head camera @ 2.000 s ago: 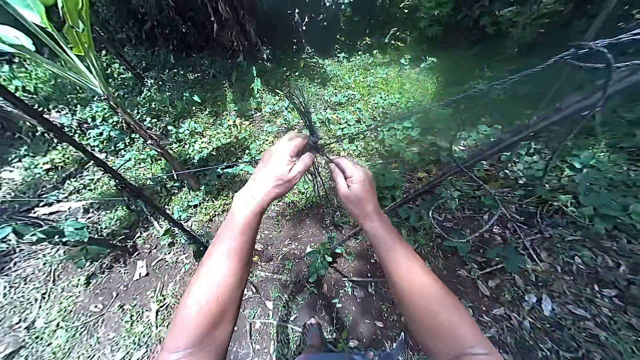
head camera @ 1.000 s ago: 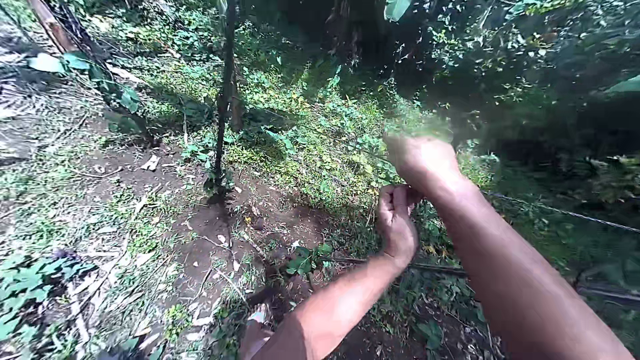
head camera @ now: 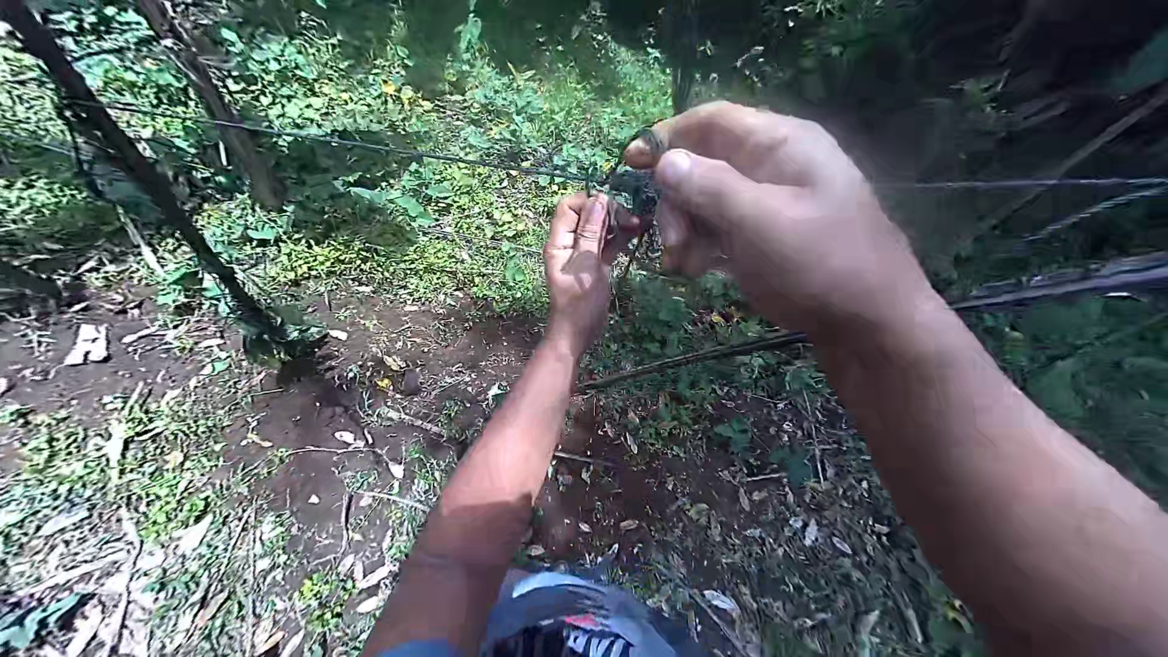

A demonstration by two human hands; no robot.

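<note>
A taut fence wire (head camera: 365,146) crosses the view from the upper left to the place where both hands meet. My left hand (head camera: 584,242) grips the wire at a dark tangle of thin wire, thumb uppermost. Just right of it and nearer the camera, my right hand (head camera: 766,192) pinches a thin dark wire end (head camera: 620,164) between thumb and forefinger. The tangle (head camera: 639,196) lies partly behind my fingers, so how the strands wrap cannot be told.
A slim dark post (head camera: 173,201) leans at the left, with a trunk (head camera: 224,119) behind it. A long pole (head camera: 1049,287) slants low at the right. Twisted wire (head camera: 1095,212) runs above that pole. Leaf litter, twigs and low plants cover the soil.
The view has swung about between frames. The bunch of loose wire ends seen upright above my hands two seconds ago no longer shows. My right hand now appears above and right of the left.
</note>
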